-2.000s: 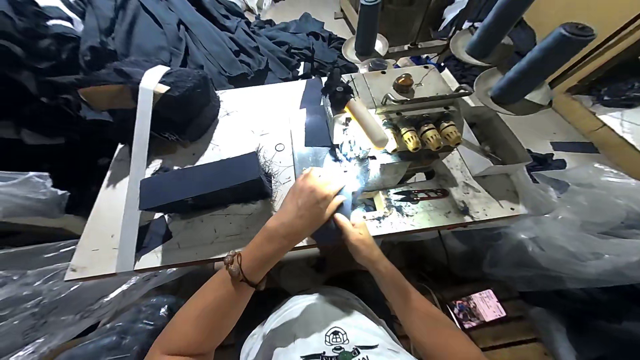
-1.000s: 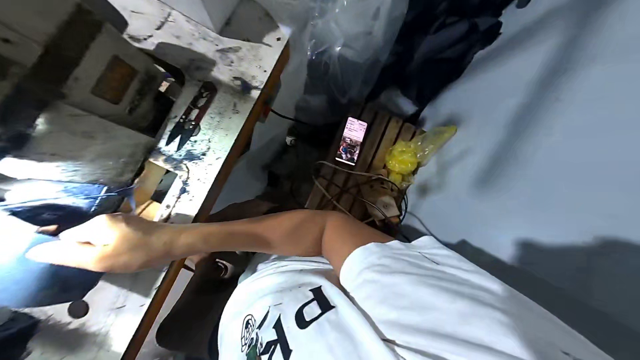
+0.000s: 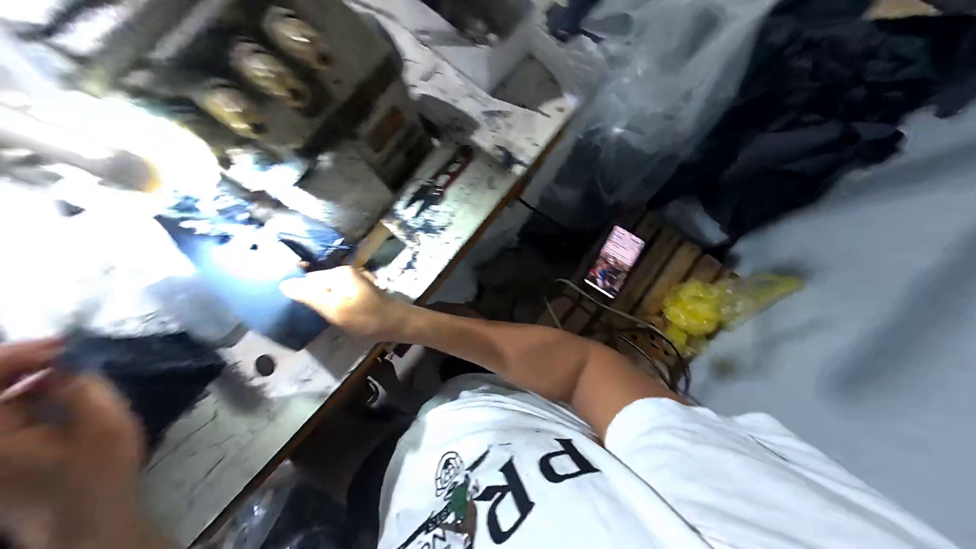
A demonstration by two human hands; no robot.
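Note:
A blue denim-like fabric piece (image 3: 252, 286) lies under the bright lamp at the sewing machine (image 3: 335, 91). My right hand (image 3: 343, 297) touches the right edge of this fabric, fingers together; whether it pinches the cloth is unclear. At the lower left, blurred and near the camera, is my left hand (image 3: 61, 435), beside a dark fabric stack (image 3: 149, 374). Its fingers are bent, and I cannot tell whether they hold fabric. Glare hides the needle area.
Red-handled thread snips (image 3: 442, 179) lie on the table right of the machine. Beyond the wooden table edge (image 3: 457, 267), a phone with a lit screen (image 3: 614, 261) and a yellow plastic bag (image 3: 698, 309) rest on a slatted wooden surface. Clear plastic sheeting (image 3: 633, 91) hangs at the back.
The view has swung and tilted strongly since two seconds ago. My left hand was near my right at the machine then; now it is apart, by the dark stack.

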